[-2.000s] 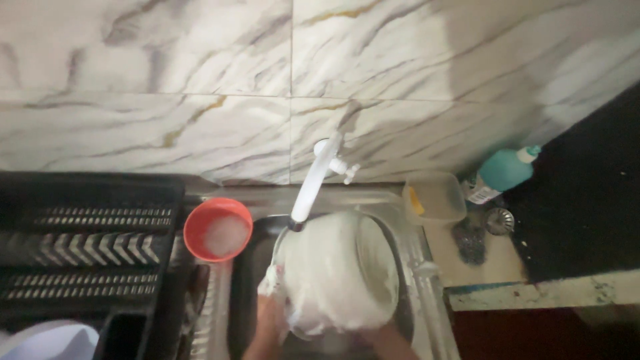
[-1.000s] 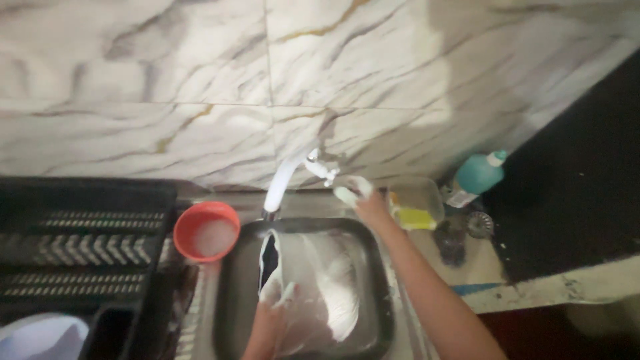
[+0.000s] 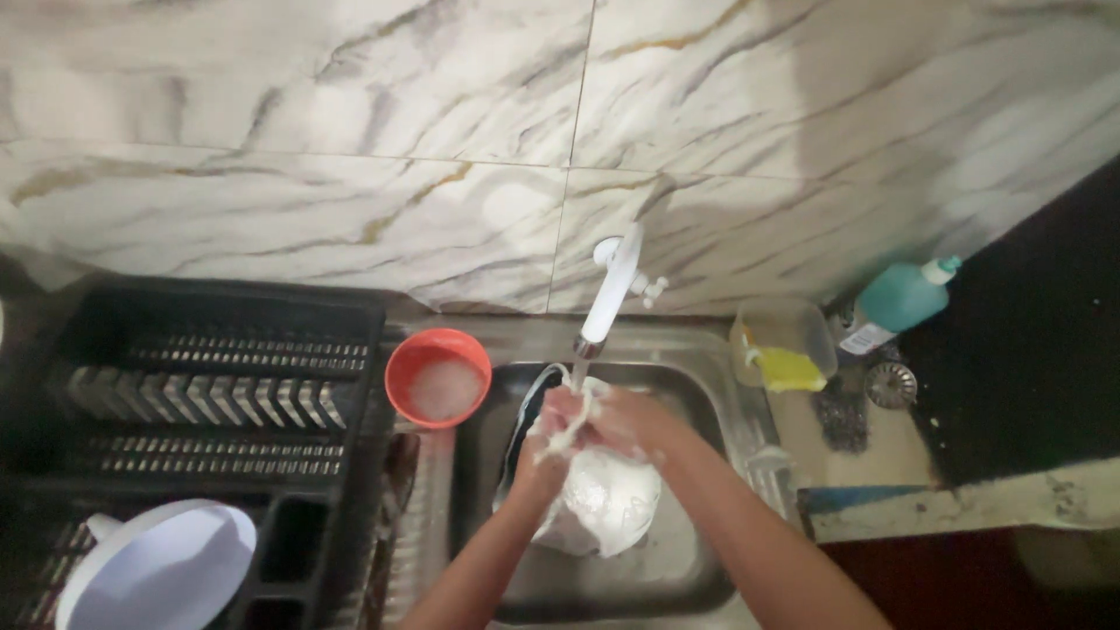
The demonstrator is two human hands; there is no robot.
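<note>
My left hand and my right hand are close together under the white faucet, with water running onto them. White suds cover parts of both hands, and their fingers overlap, so I cannot tell whether anything is between them. Below them in the steel sink lies a white, wet, foamy object, partly hidden by my hands and wrists. Beside my left hand, a dark thing with a pale rim leans at the sink's left side.
A red cup with suds stands left of the sink, near a black dish rack holding a white bowl. At right are a clear container with a yellow sponge, a teal bottle, a dark scouring pad and a sink strainer.
Two seconds ago both hands were on a large white round vessel. One second ago my right hand was by the tap handle; it has since moved left, to my left hand under the spout.
</note>
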